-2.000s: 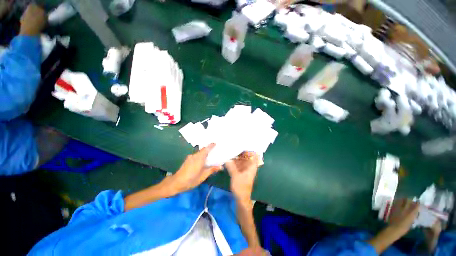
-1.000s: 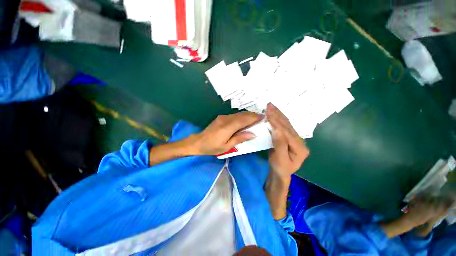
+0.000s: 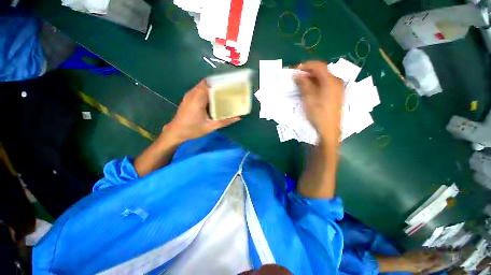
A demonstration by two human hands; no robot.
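Observation:
My left hand holds a folding carton formed into a box, its open end facing up towards me with a tan-grey inside and a white flap at the top. The carton is blurred. My right hand is over the pile of inserts, fingers bent down onto the white sheets; it is blurred, and I cannot tell whether it grips one. The flat carton blanks with a red stripe lie at the top, above the carton.
Rubber bands lie on the green top. Cartons stand at the upper right, beside a white crumpled-looking item. Another person's hand is at the lower right near slim white cartons. Another carton lies upper left.
The hands have parted. The carton, earlier flatter and between both hands, is now opened in my left hand, raised and left of the pile. My right hand has moved up onto the inserts.

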